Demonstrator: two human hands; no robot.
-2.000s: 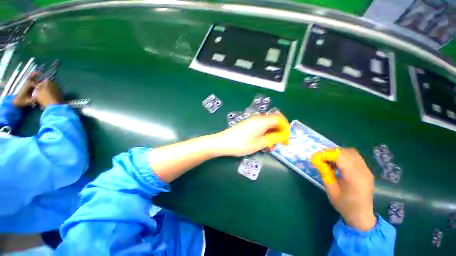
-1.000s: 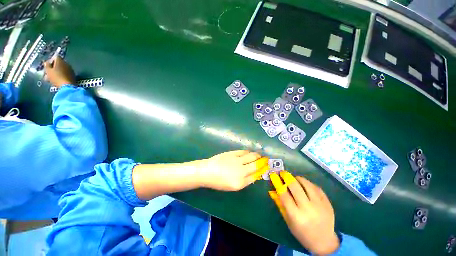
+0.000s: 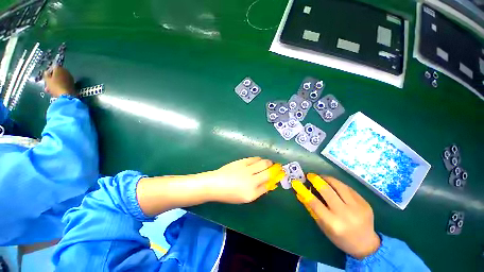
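A small grey lens cover [image 3: 293,174] with ringed holes lies on the green belt between my hands. My left hand [image 3: 247,180], with yellow finger cots, has its fingertips on the cover's left edge. My right hand [image 3: 339,212], also in yellow cots, has fingertips at the cover's lower right, fingers slightly apart; whether it holds a tiny piece cannot be told. A white box [image 3: 419,180] full of tiny blue pieces [image 3: 371,159] stands to the right. A loose cluster of grey covers [image 3: 300,111] lies beyond my hands, and a single cover [image 3: 248,90] lies left of it.
Black panels on white backing lie at the far side, one [image 3: 339,32] ahead and another [image 3: 456,48] to the right. More covers [image 3: 454,166] lie right of the box. At left, a neighbour's hand [image 3: 60,82] works by perforated strips [image 3: 24,74].
Since the earliest frame, both hands have moved from the box to the single cover. Over the last second, my right hand's fingers have spread and shifted slightly right. The view has also shifted.
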